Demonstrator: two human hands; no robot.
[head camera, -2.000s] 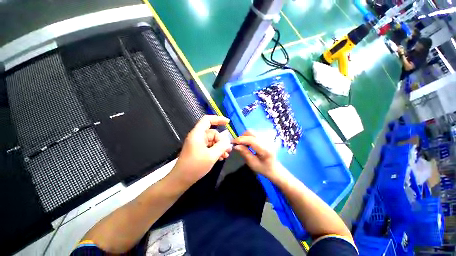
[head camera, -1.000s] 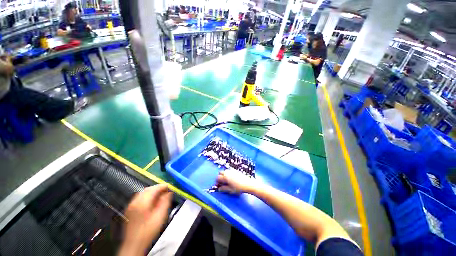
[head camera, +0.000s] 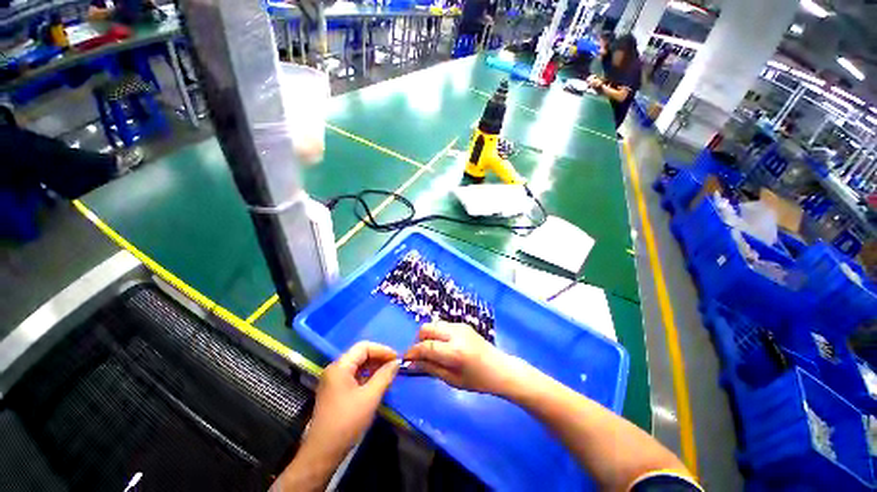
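Observation:
A small dark-and-white part (head camera: 405, 364) is held between the fingertips of my two hands, above the near left side of the blue tray. My left hand (head camera: 352, 389) pinches its left end at the tray's edge. My right hand (head camera: 456, 356) pinches its right end over the tray. The part is too small to tell its details. The blue tray (head camera: 563, 351) lies on the green bench, with a pile of black-and-white parts (head camera: 438, 296) at its far side, just beyond my right hand.
A black mesh conveyor (head camera: 144, 375) is at left, a white part (head camera: 134, 480) on it. A post (head camera: 252, 144) stands behind the tray. A yellow heat gun (head camera: 487, 151), white pad (head camera: 493, 200), cord (head camera: 385, 213) and paper sheets (head camera: 558, 244) lie beyond. Blue bins (head camera: 716, 259) are at right.
My right hand has lifted from the tray to meet my left hand, which moved right from the conveyor side. Both now hold the part. The view has tilted down slightly.

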